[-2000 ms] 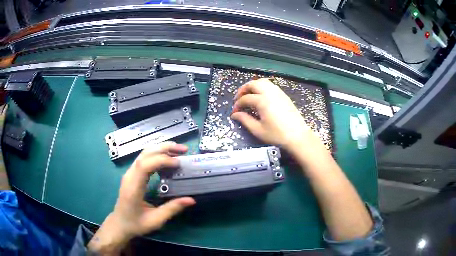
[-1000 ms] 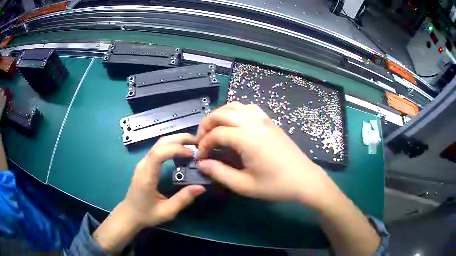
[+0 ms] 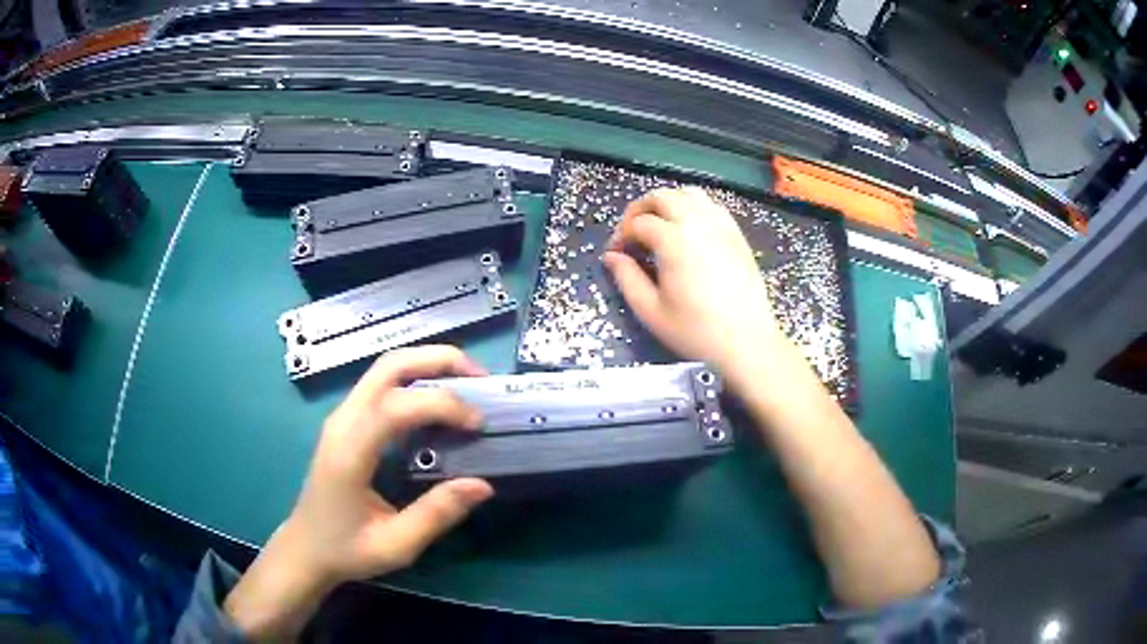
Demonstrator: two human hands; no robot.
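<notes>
A long black housing (image 3: 591, 434) lies in front of me on the green mat, with ringed holes at its ends and small dots along its top face. My left hand (image 3: 377, 466) grips its left end, thumb on the near side and fingers over the top. My right hand (image 3: 689, 271) is over the black parts tray (image 3: 853, 315), fingers bent down among tiny silvery and gold metal parts (image 3: 566, 330). Its fingertips are small in view, and I cannot tell whether they hold a part.
More black housings (image 3: 409, 227) lie behind and left of the tray, others at far left (image 3: 88, 195). A pale plastic item (image 3: 917, 330) lies right of the tray. Conveyor rails (image 3: 528, 88) with an orange piece (image 3: 843, 191) run behind. A grey cabinet (image 3: 1069, 315) stands at right.
My right hand has moved from the held housing's left end back to the tray. The housing's top is uncovered again. The orange piece on the conveyor appears further left; the view has shifted.
</notes>
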